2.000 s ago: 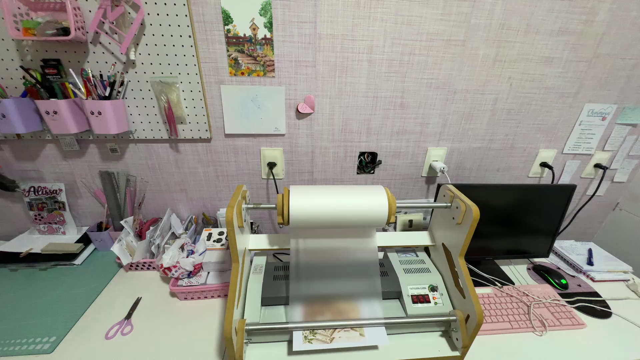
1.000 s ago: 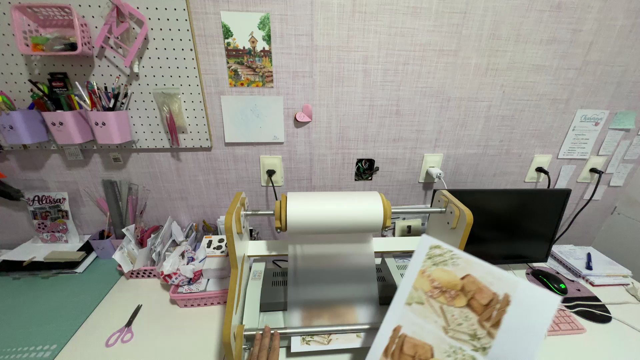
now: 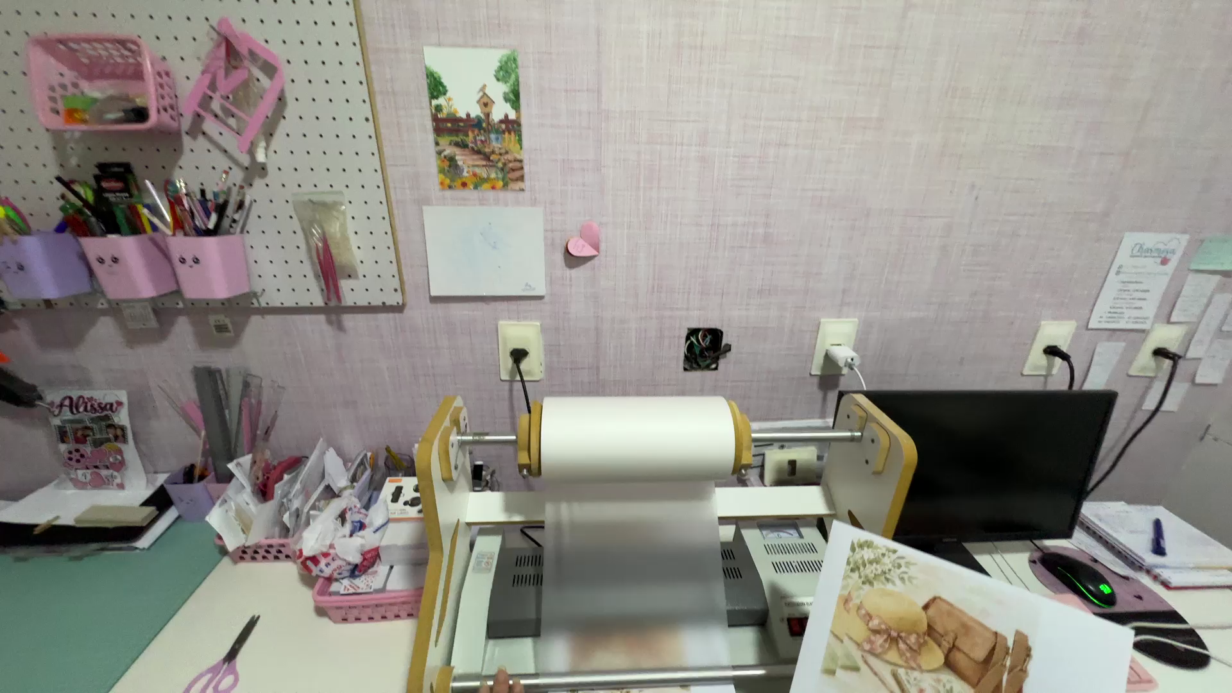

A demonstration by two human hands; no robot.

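Observation:
A laminating machine (image 3: 760, 587) with a wooden-edged frame stands at the lower centre. A roll of white film (image 3: 635, 438) sits on its upper rod, and a translucent sheet runs down from it to a metal bar (image 3: 616, 680) at the bottom. The fingers of my left hand (image 3: 500, 682) show at the bottom edge, by the left part of that bar; the rest of the hand is hidden. A printed sheet (image 3: 943, 626) with a hat and a brown bag is raised at the lower right, in front of the machine's right side. My right hand is not visible.
Purple-handled scissors (image 3: 226, 659) lie left of the machine, beside a green cutting mat (image 3: 106, 597). Pink baskets (image 3: 371, 604) hold papers and wrappers. To the right are a black monitor (image 3: 982, 462), a mouse (image 3: 1078, 577) and a notebook (image 3: 1165, 544). White cables cross the lower right.
The printed sheet was absent from the oldest frame and came up at the lower right; it has since moved a little lower. My left hand appeared at the bar and now shows less.

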